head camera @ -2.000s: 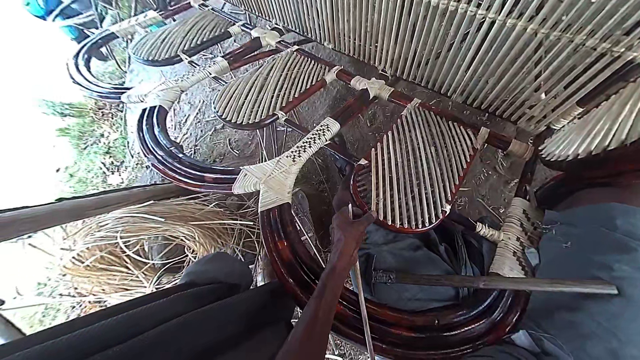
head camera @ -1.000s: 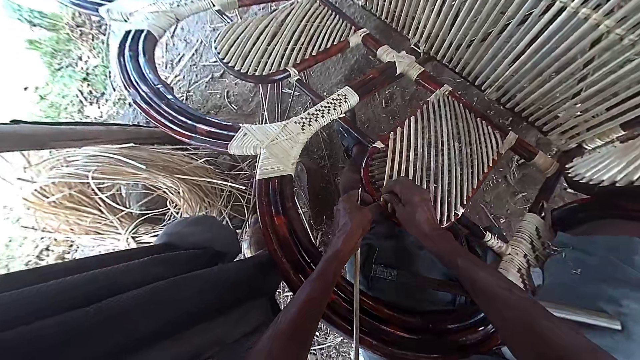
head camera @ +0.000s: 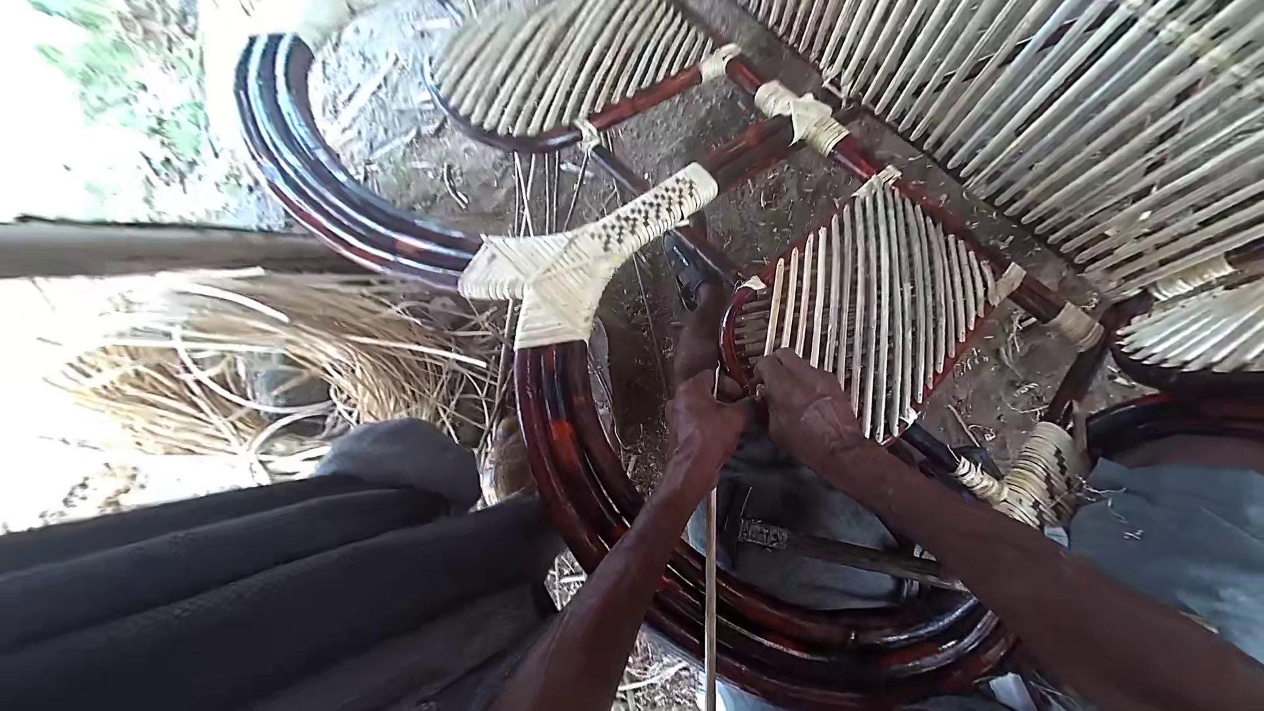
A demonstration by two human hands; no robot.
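My left hand [head camera: 706,420] holds a long pale cane strip [head camera: 710,592], which hangs down below it, at the lower left edge of a leaf-shaped woven cane panel [head camera: 869,296]. My right hand [head camera: 805,400] touches the panel's lower left rim, its fingertips close to the left ones. What the fingertips pinch is partly hidden. The panel has a dark red-brown frame and pale parallel strips. Around my forearms curves a glossy bent cane arm [head camera: 583,464], with a patterned pale binding [head camera: 592,252] at its joint.
A wooden-handled tool [head camera: 859,555] lies across grey cloth under my right forearm. A heap of loose cane strips [head camera: 326,346] rests on the ground at left, beside a dark-clothed leg [head camera: 247,573]. A large slatted cane panel [head camera: 1037,118] spans the upper right, and a wooden pole [head camera: 148,247] the left.
My right hand has come in from out of view to the panel's rim beside the left hand. The view has moved closer to the panel.
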